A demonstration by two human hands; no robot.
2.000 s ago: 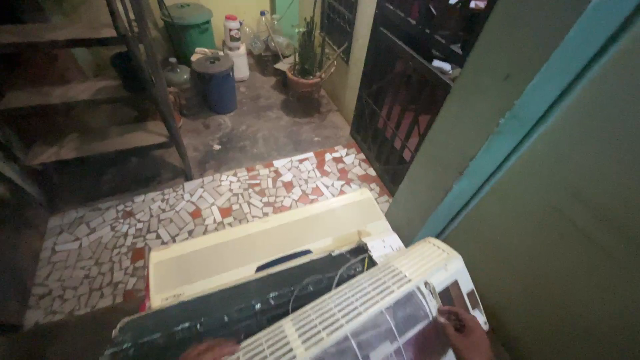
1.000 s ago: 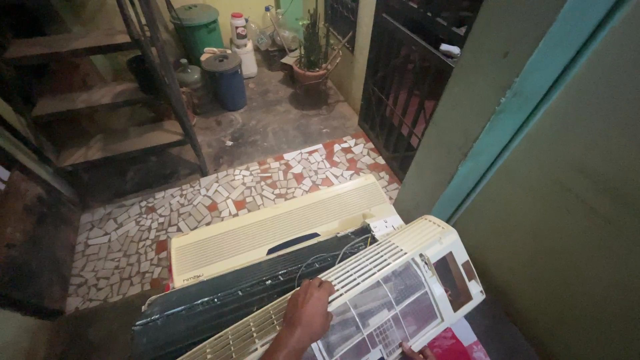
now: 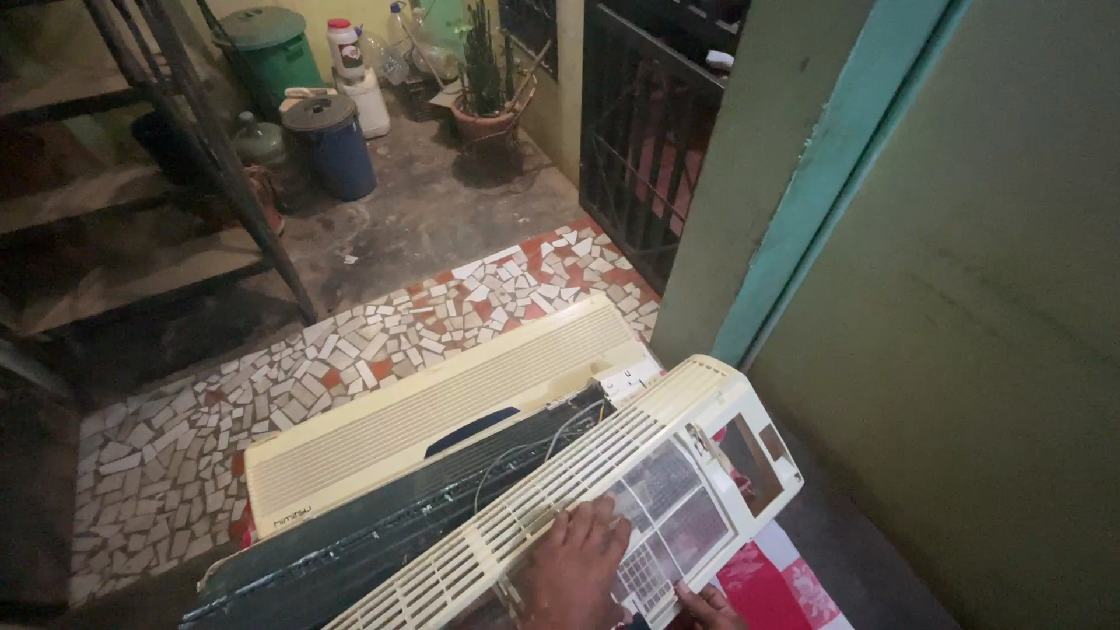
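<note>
A cream plastic air conditioner housing (image 3: pixel 490 525) with a slatted grille and mesh filter lies slanted at the lower middle. My left hand (image 3: pixel 577 560) rests over the inner edge of the slats, its fingertips on the filter frame. My right hand (image 3: pixel 710 607) pinches the near edge of the mesh filter (image 3: pixel 669 507), partly cut off at the bottom. Behind the housing are the dark finned unit (image 3: pixel 385 534) with loose grey wires (image 3: pixel 560 437) and the cream front panel (image 3: pixel 420 411) with a dark blue inset.
A red and white cloth (image 3: pixel 770 586) shows beneath the housing. Beyond lie a broken-tile floor (image 3: pixel 350 350), a staircase (image 3: pixel 140 201) on the left, a lidded blue bin (image 3: pixel 337 153), a green bin (image 3: pixel 276 61), a potted cactus (image 3: pixel 486 114), a metal gate (image 3: pixel 647 149) and a green wall (image 3: pixel 980 306).
My right hand has gone from the housing's right end to the filter's near edge. My left hand has come up from the bottom onto the grille, then moved towards the filter.
</note>
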